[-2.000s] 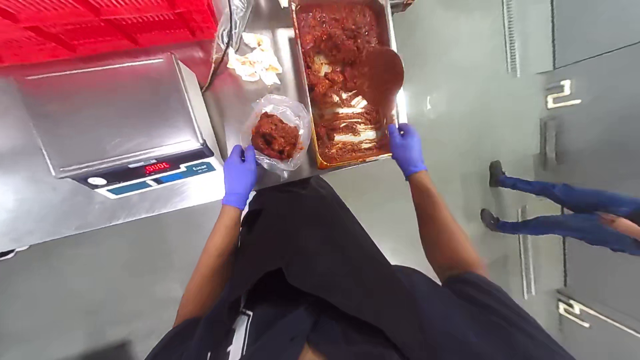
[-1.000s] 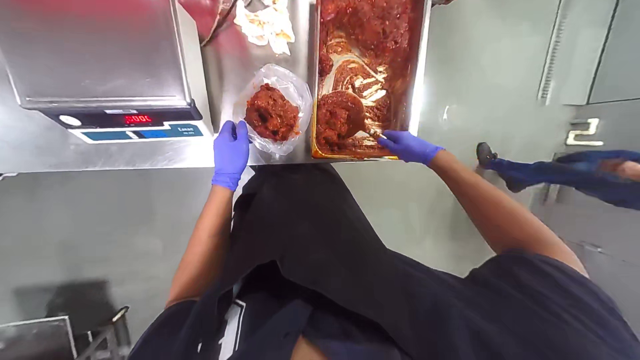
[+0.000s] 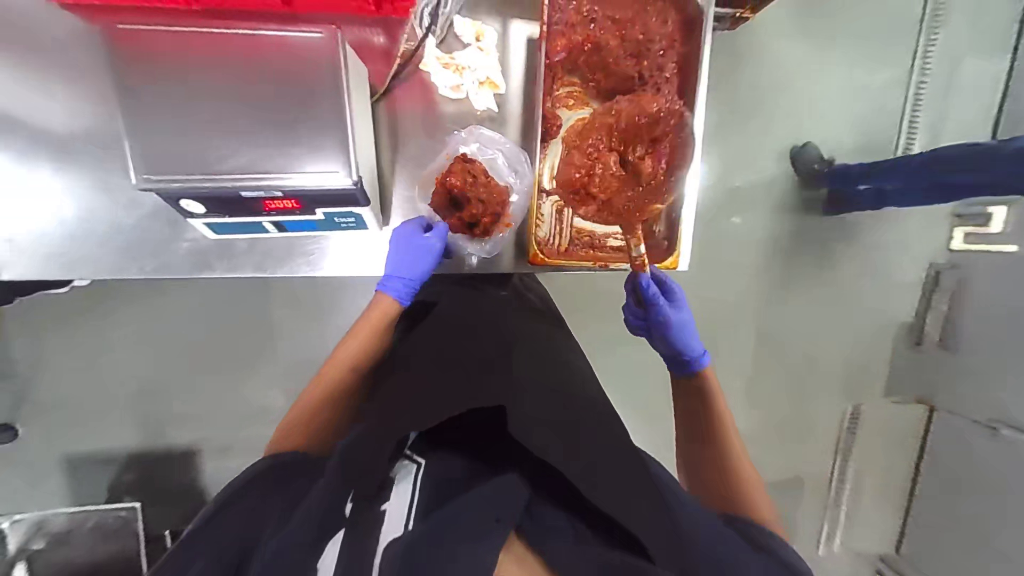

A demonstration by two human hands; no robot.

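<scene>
My left hand (image 3: pixel 414 254), in a purple glove, pinches the near-left edge of a clear plastic bag (image 3: pixel 513 164). Dark red sauced food (image 3: pixel 470 197) fills the bag's middle. My right hand (image 3: pixel 666 318), gloved too, grips the handle of a ladle or large spoon (image 3: pixel 636 248). Its head lies over the metal pan (image 3: pixel 686 240), under a heap of the same red food (image 3: pixel 622 156). More of that food covers the far part of the pan, and the near bottom shows smears of sauce.
A digital scale (image 3: pixel 240 104) stands left of the bag, with a red crate (image 3: pixel 264 6) behind it. Crumpled, stained paper or cloth (image 3: pixel 466 64) lies beyond the bag. The steel table's front edge runs before me. Another person's leg (image 3: pixel 920 176) shows at the right.
The ladle or spoon has moved from the pan's near left to its middle right, now heaped with food. My right hand has shifted to below the pan's front edge. My left hand stays by the bag.
</scene>
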